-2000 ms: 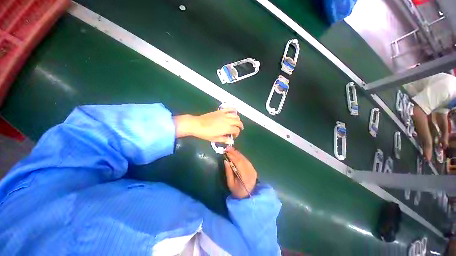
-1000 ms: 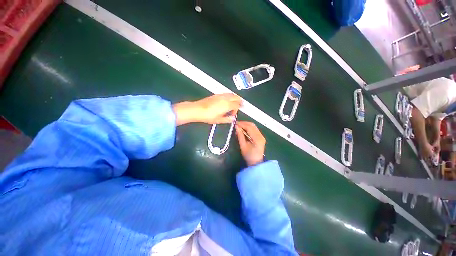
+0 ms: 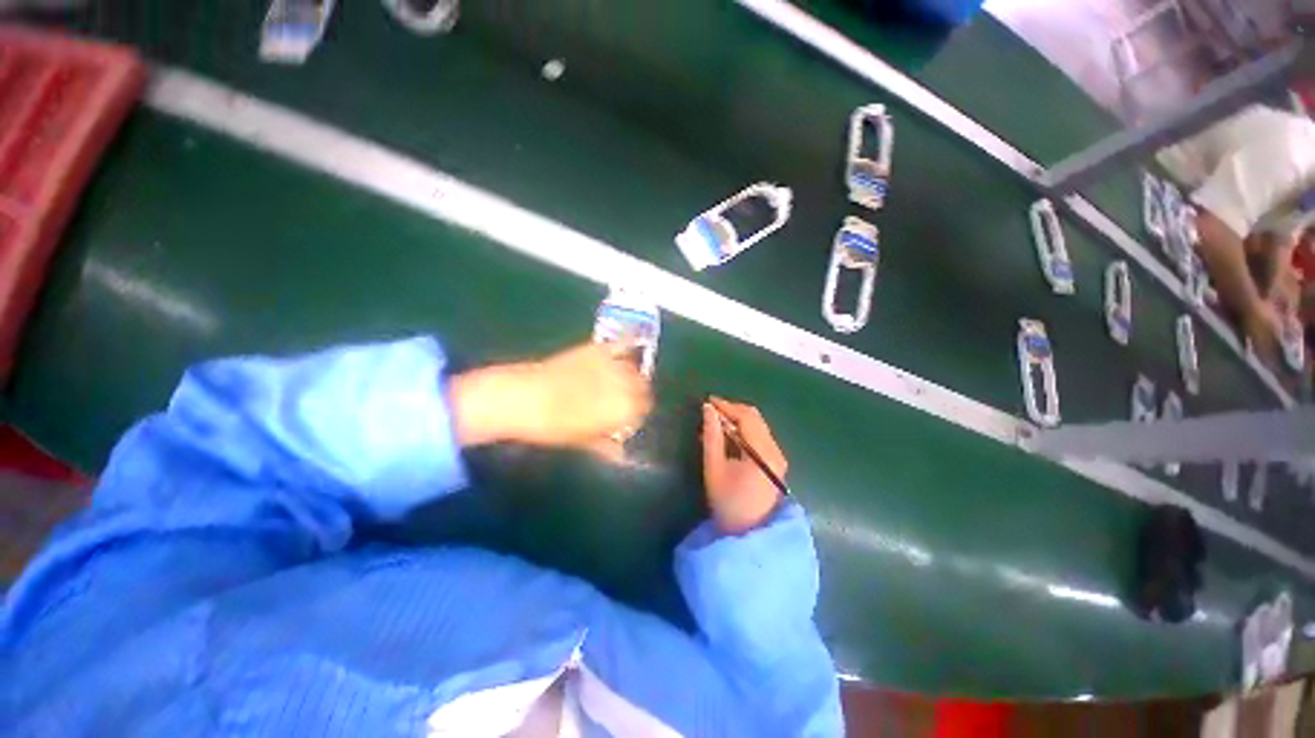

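A white housing frame (image 3: 629, 320) with a blue-silver end part lies on the green bench just below the pale rail, its blue-silver end pointing up at the rail. My left hand (image 3: 565, 398) is on the frame's lower part, fingers around it, and hides much of the loop. My right hand (image 3: 741, 464) is a little to the right, apart from the frame. It holds a thin dark pointed tool (image 3: 760, 459) like a pen. A tiny white spot shows at its fingertips; I cannot tell what it is.
Several similar frames (image 3: 852, 274) lie on the green belt (image 3: 577, 159) beyond the pale rail (image 3: 433, 195). A pink-red tray (image 3: 65, 159) is at far left. A dark bundle (image 3: 1170, 562) lies at right. Metal bars (image 3: 1183, 437) cross at right. Another person's arms (image 3: 1236, 274) are at far right.
My right hand has moved down and away from the frame with the tool. My left hand has moved from the frame's upper end to its lower part. The frame now lies nearer the rail.
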